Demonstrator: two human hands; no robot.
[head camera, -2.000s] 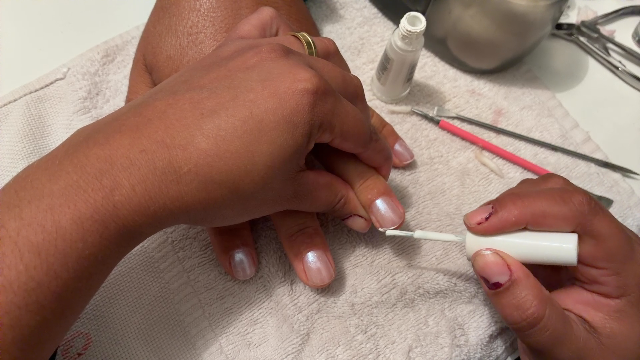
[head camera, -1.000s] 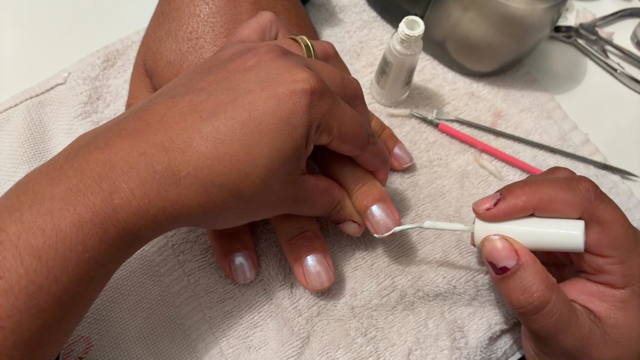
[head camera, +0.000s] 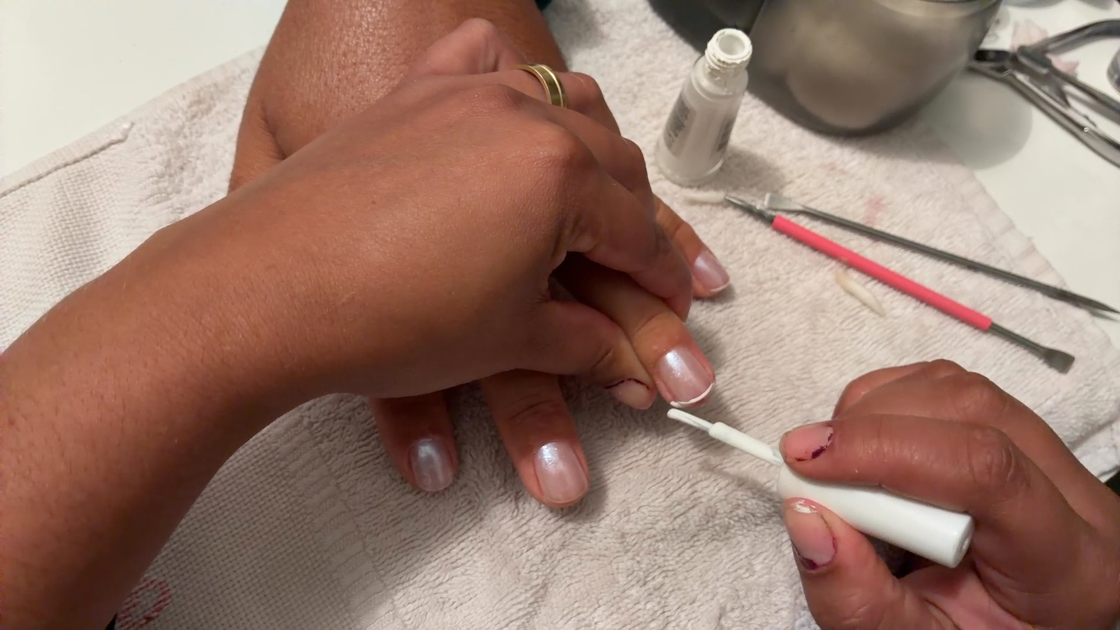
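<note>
My left hand (head camera: 472, 219), with a gold ring, lies over another person's hand (head camera: 534, 420) and grips one of its fingers between thumb and fingers. That finger's nail (head camera: 684, 376) is pearly pink with a thin white line along its tip. My right hand (head camera: 971, 472) holds the white cap of a nail polish brush (head camera: 875, 512) between thumb and index finger. Its white-coated bristles (head camera: 689, 420) are just below the nail's tip, seemingly apart from it. The other person's visible nails have a pearly sheen. The open nail polish bottle (head camera: 700, 122) stands upright behind the hands.
A white terry towel (head camera: 665, 542) lies beneath the hands. On it rest a pink-handled nail tool (head camera: 884, 273), a slim metal tool (head camera: 945, 255) and a small pale sliver (head camera: 859, 293). A metal bowl (head camera: 866, 61) and metal nippers (head camera: 1050, 83) sit at the back right.
The brush tip was at the held nail's edge a second ago and is now just below it. The white line along that tip shows plainly now. My left hand keeps its hold.
</note>
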